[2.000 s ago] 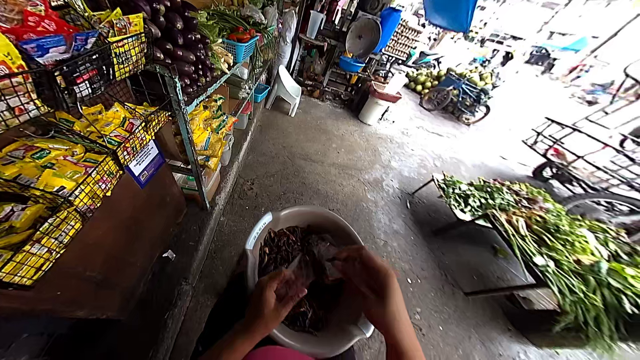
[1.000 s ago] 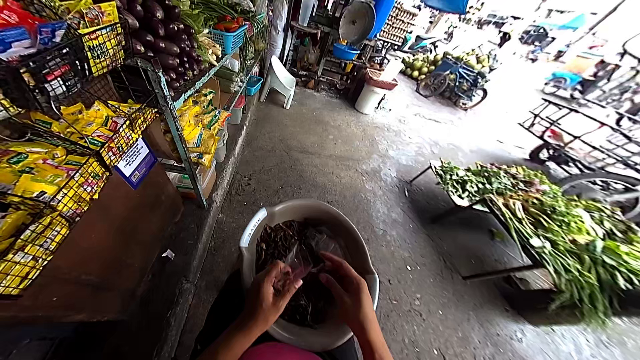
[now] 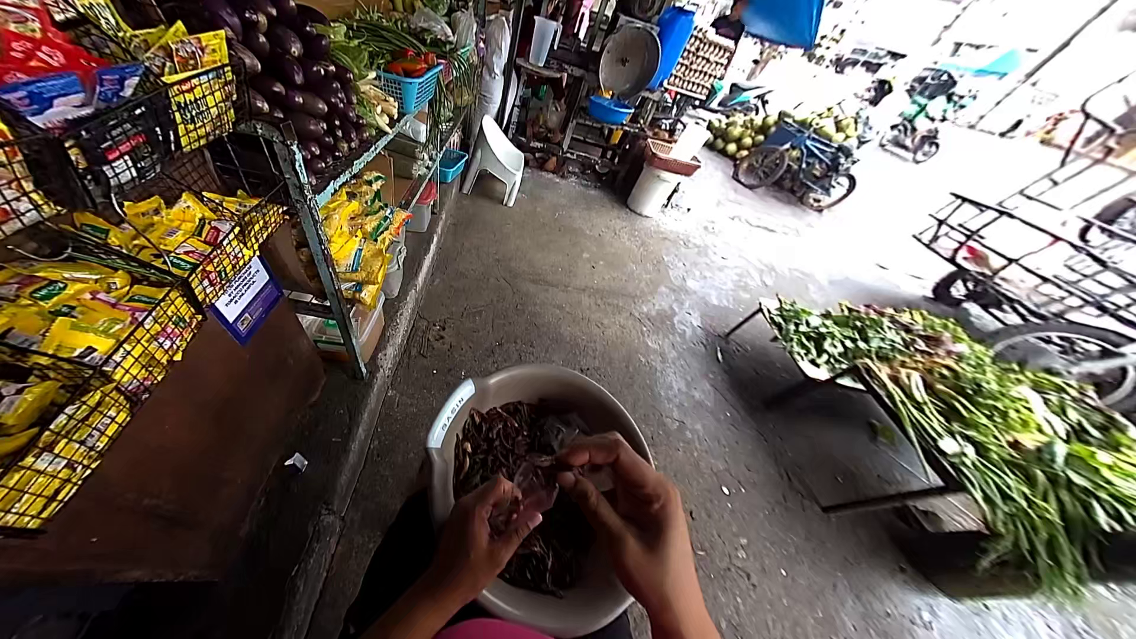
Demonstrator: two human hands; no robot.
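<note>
A grey plastic basin (image 3: 628, 415) rests at my lap, holding many dark reddish-brown dried pieces (image 3: 497, 444), perhaps dried chillies. Over it, a small clear plastic bag (image 3: 537, 484) is pinched between my two hands. My left hand (image 3: 486, 532) grips the bag's left side with thumb and fingers. My right hand (image 3: 626, 515) pinches its upper right part with bent fingers. More clear plastic (image 3: 564, 429) lies in the basin behind the fingers. What the small bag contains is too unclear to tell.
Wire baskets (image 3: 98, 355) of yellow packets and a metal shelf (image 3: 311, 231) with eggplants stand at left. A low table (image 3: 874, 444) bears leafy greens at right. A white plastic chair (image 3: 497, 160), a white bucket (image 3: 652, 191) and parked motorcycles are farther ahead.
My hands stay over the basin with the clear plastic. My right hand has its fingers raised and bent more over the bag than a second ago.
</note>
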